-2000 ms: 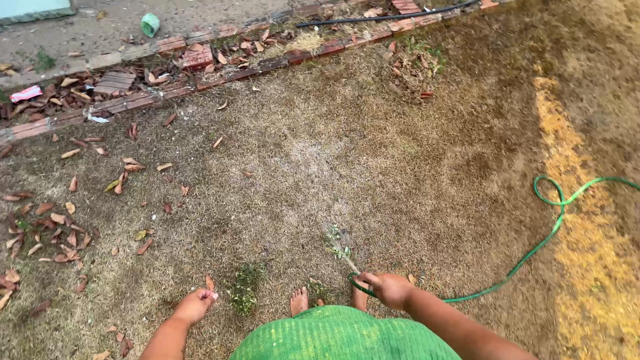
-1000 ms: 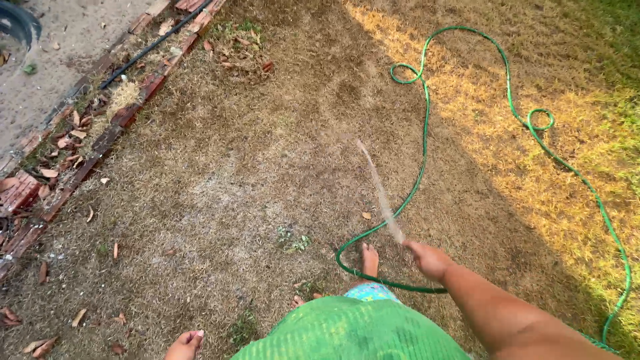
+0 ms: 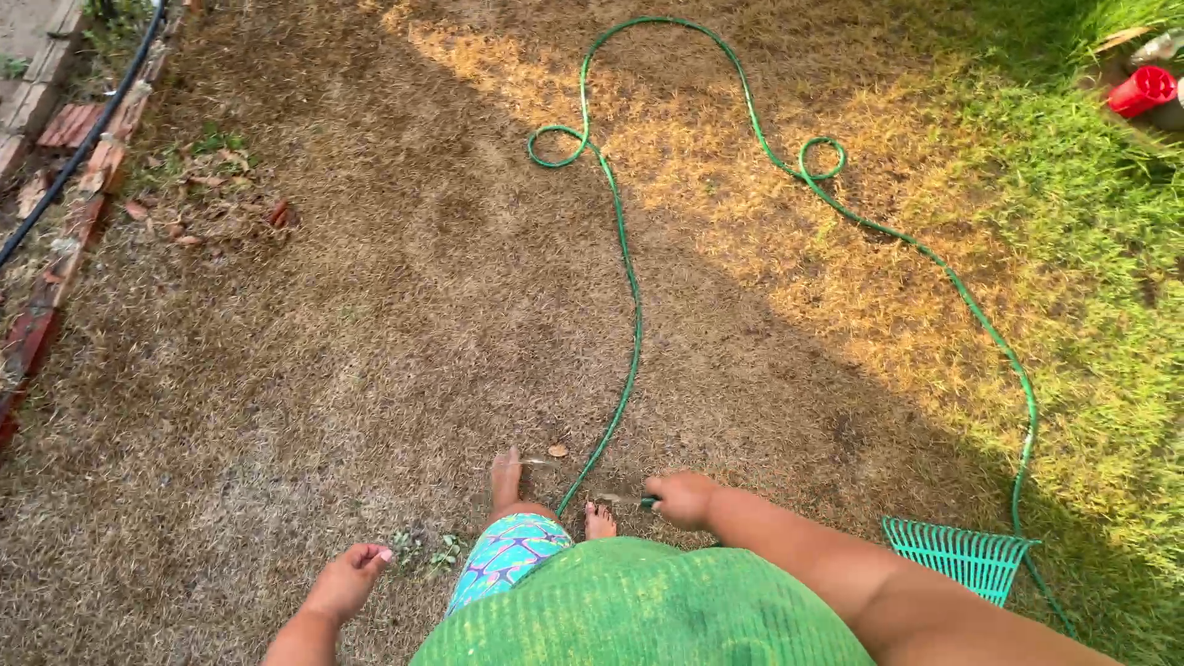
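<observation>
My right hand is closed around the end of a green garden hose, right of my feet. A thin stream of water leaves the hose end toward the left, passing above my bare foot. From there the hose runs away from me over dry grass, bends in small loops and comes back down the right side. My left hand hangs low at the left with nothing in it, its fingers loosely curled, near a small green weed.
A teal leaf rake lies at the lower right beside the hose. Brick edging and a black pipe run along the left. A red plastic container stands at the upper right. Dry leaves lie near the bricks.
The view has swung to the right, bringing the rake and red container in. The water stream, which pointed up and away from me one second ago, now points left across my feet.
</observation>
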